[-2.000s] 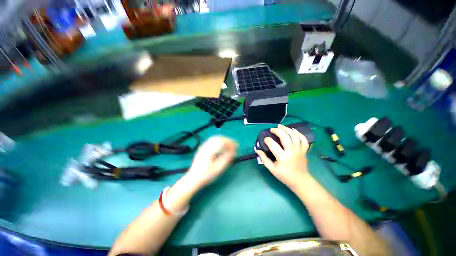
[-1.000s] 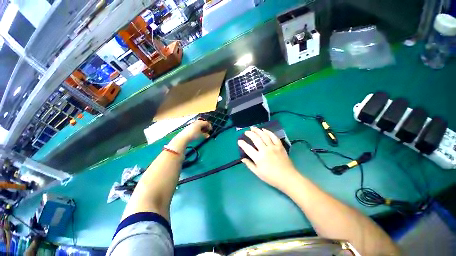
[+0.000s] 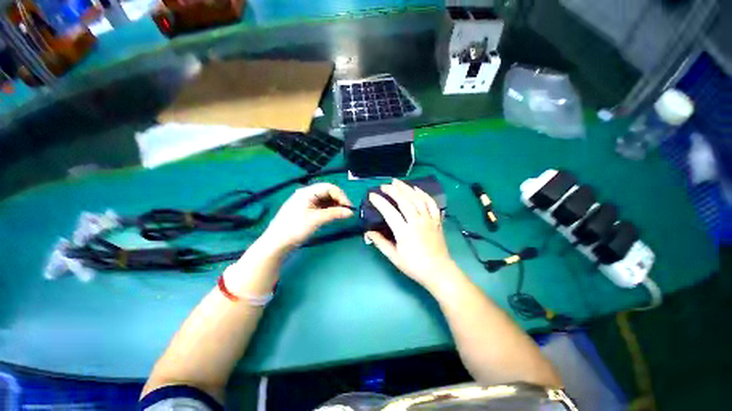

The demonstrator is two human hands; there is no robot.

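Observation:
My right hand (image 3: 409, 229) lies over a black adapter unit (image 3: 431, 189) and grips it on the green bench. My left hand (image 3: 309, 213) is at the unit's cable end, thumb and fingertips pinched on a tiny dark piece (image 3: 351, 209) that is too small to name surely. The unit's thick black cord (image 3: 325, 237) runs left under my left hand to a coiled, tied bundle (image 3: 144, 258). A second adapter unit (image 3: 380, 156) stands behind, with its own coiled cord (image 3: 189, 223). The black adhesive pad sheet (image 3: 303, 150) lies left of it.
Behind are a cardboard sheet (image 3: 253, 95) over white paper (image 3: 189, 143), a gridded tray (image 3: 373, 102), a white-grey box (image 3: 472, 56) and a plastic bag (image 3: 544, 103). At right are thin test leads (image 3: 503, 262), a power strip (image 3: 630, 270) with black adapters and a bottle (image 3: 654, 124).
My left hand has moved from the black pad sheet back to the cable end of the held unit. My right hand has stayed on the unit. The camera view has turned.

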